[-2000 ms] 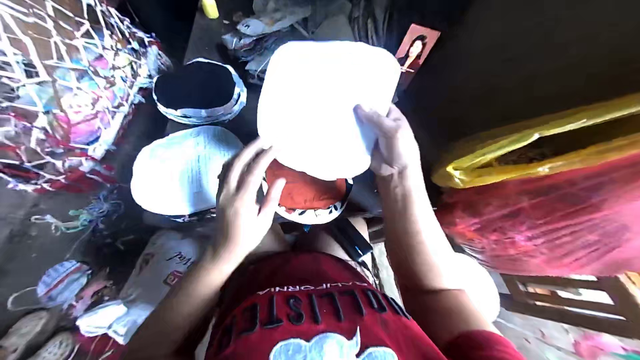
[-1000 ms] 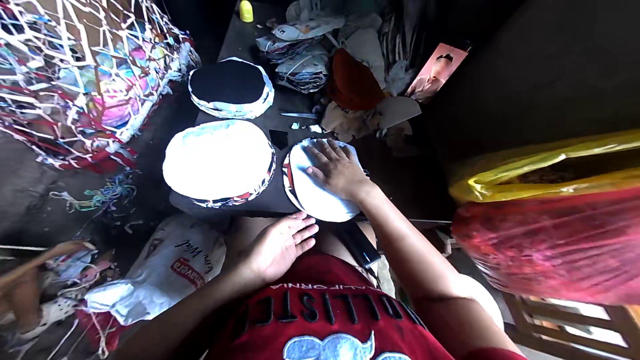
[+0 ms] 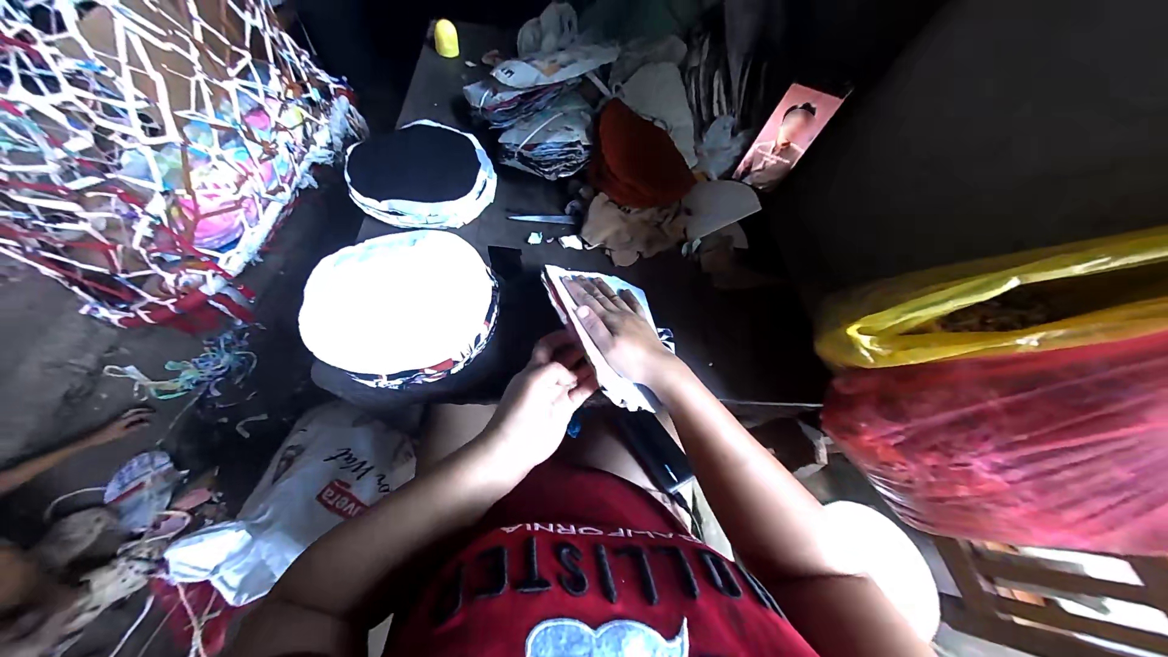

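Note:
Tilted up near the dark table's front edge is a layered fabric piece with a white face [image 3: 630, 388]. My right hand [image 3: 620, 333] lies flat on that face, fingers pointing away from me. My left hand [image 3: 552, 388] is at its left edge, fingers curled; whether they pinch the edge is hidden. Left of my hands is a stack of rounded white fabric pieces [image 3: 397, 306] with a patterned edge. Beyond it lies a rounded stack with a black top [image 3: 420, 164] and a pale rim.
Fabric bundles [image 3: 547, 132], a folded orange-brown cloth [image 3: 639, 155] and a scissors-like pointed metal tool [image 3: 543, 219] lie at the back. A netted basket [image 3: 182, 164] stands left, a red plastic bag [image 3: 1004, 438] right. Another person's hand [image 3: 128, 424] shows at lower left.
The white piece I held up two seconds ago was on a round stack under my right hand one second ago. Now the fabric under that hand is tilted up, and my left hand has moved to its edge.

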